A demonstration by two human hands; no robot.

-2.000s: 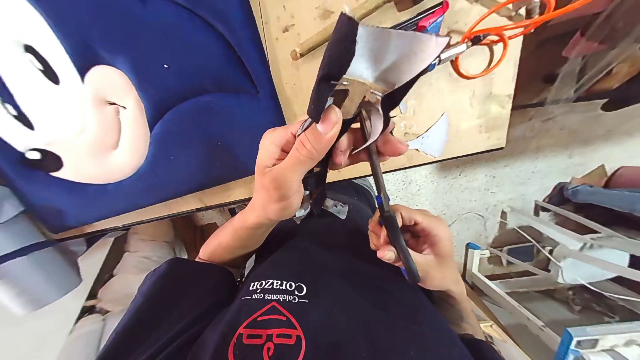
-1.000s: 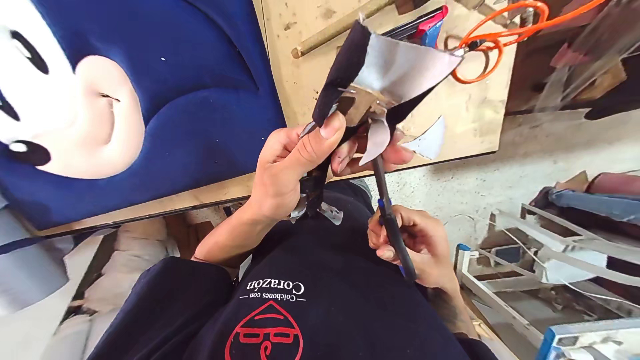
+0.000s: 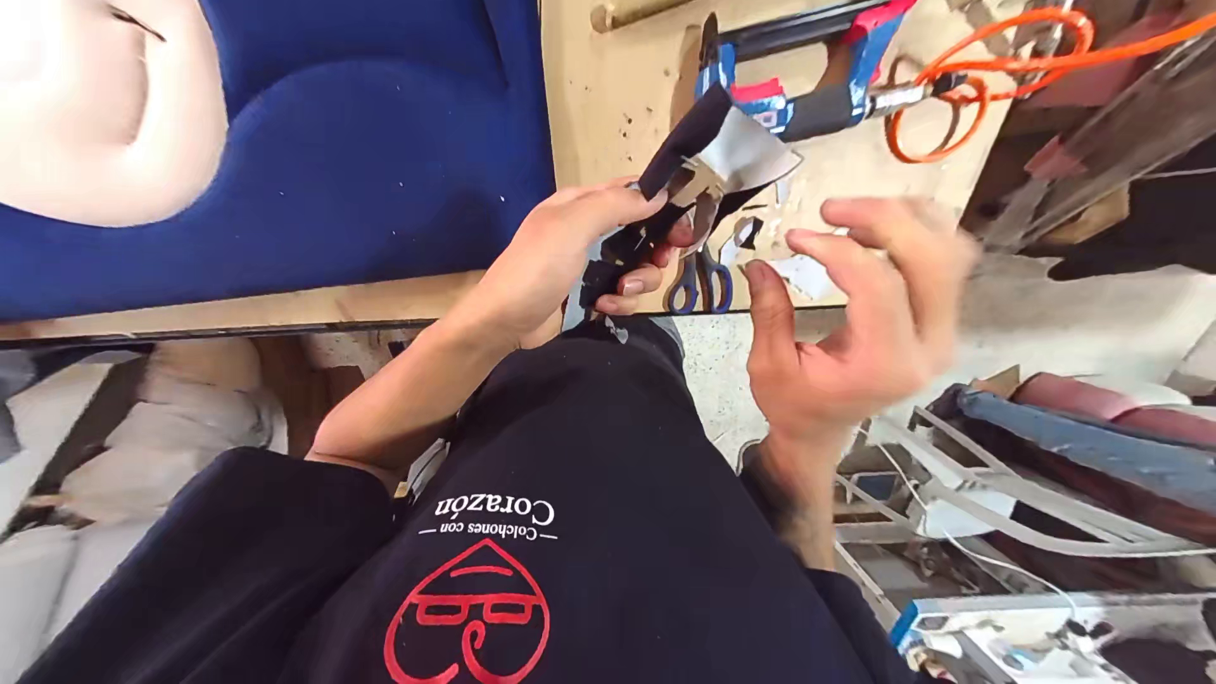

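My left hand (image 3: 570,237) grips a folded piece of black material (image 3: 689,142) with a silvery-white underside, held up near the table edge. My right hand (image 3: 855,332), partly blurred, is raised to the right of it with its fingers apart; nothing is plainly held between them. Scissors (image 3: 714,285) with dark blue handles lie at the table edge between my hands, their blades hidden or hard to make out. A white scrap (image 3: 806,275) shows behind my right fingers, and smaller scraps (image 3: 739,237) lie close to the scissors.
A blue and black pneumatic tool (image 3: 822,109) with an orange hose (image 3: 1054,62) lies on the wooden table (image 3: 608,114). A padded blue panel (image 3: 380,180) with a beige part covers the left side. Metal frames (image 3: 1026,513) and fabric rolls (image 3: 1092,427) stand at the lower right.
My right hand has let go of the dark-handled tool it held at the material and has moved up and right. Scissors handles now show on the table edge. My left hand keeps its hold.
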